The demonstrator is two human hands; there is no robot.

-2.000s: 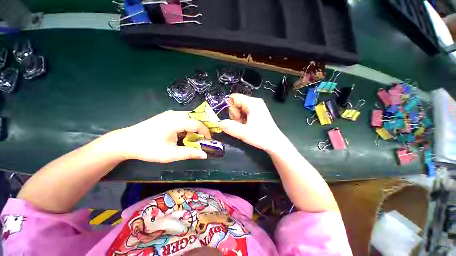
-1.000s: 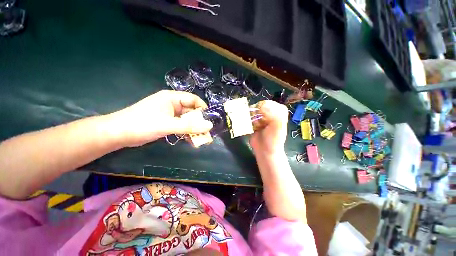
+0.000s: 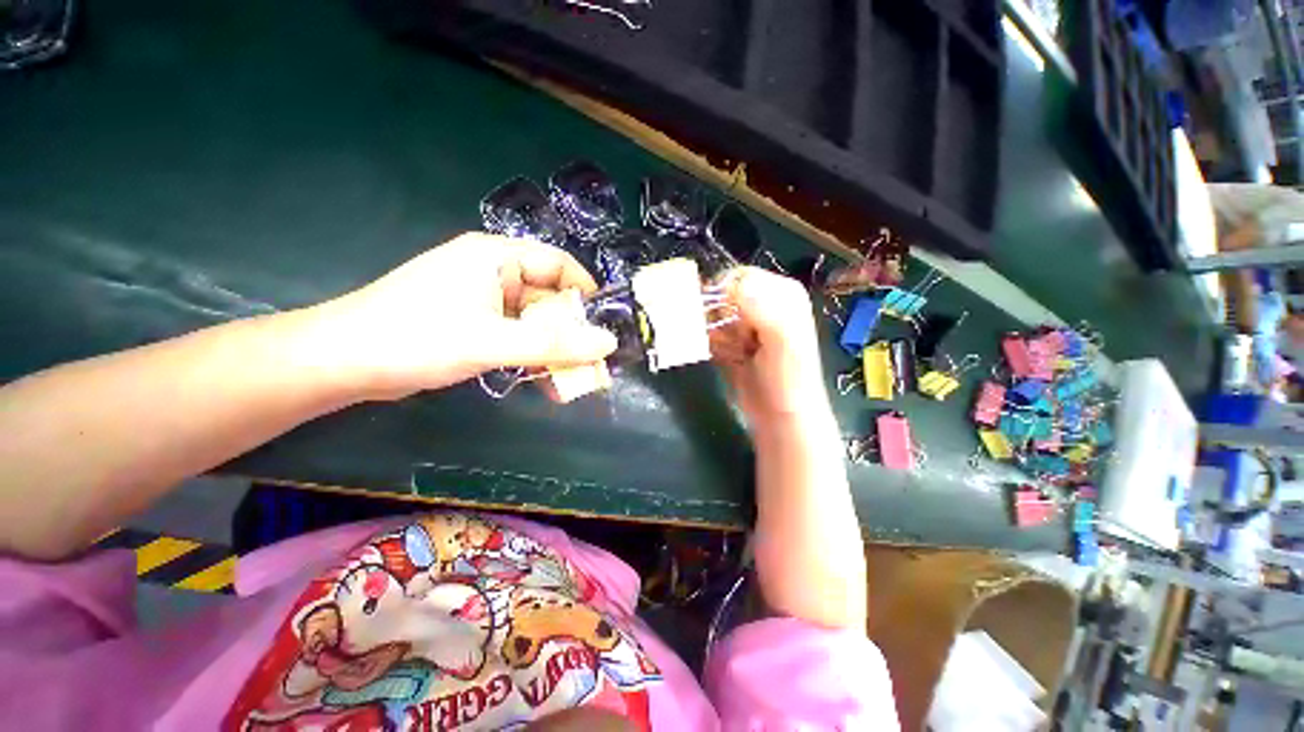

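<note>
My left hand [image 3: 536,322] holds a dark shiny plastic unit [image 3: 624,326] that has a pale yellow-orange binder clip [image 3: 578,375] on its left side, partly under my fingers. My right hand [image 3: 751,326] grips the silver wire handles of a second pale yellow binder clip [image 3: 672,315], whose body is at the unit's right side. Whether its jaws are closed on the unit is not clear. Several dark shiny units [image 3: 584,200] lie loose on the green mat [image 3: 258,215] just beyond my hands.
A black compartment tray [image 3: 858,107] is at the top, and another [image 3: 1123,129] stands farther right. Several loose clips [image 3: 895,441] lie right of my hands, with a mixed clip pile [image 3: 1044,393] beyond. A white block [image 3: 1148,451] is at far right. A cardboard box [image 3: 915,615] sits below the bench edge.
My right hand has gone from beside my left hand to the unit's right side, with a yellow clip. My left hand has turned the unit upward. The view has shifted right.
</note>
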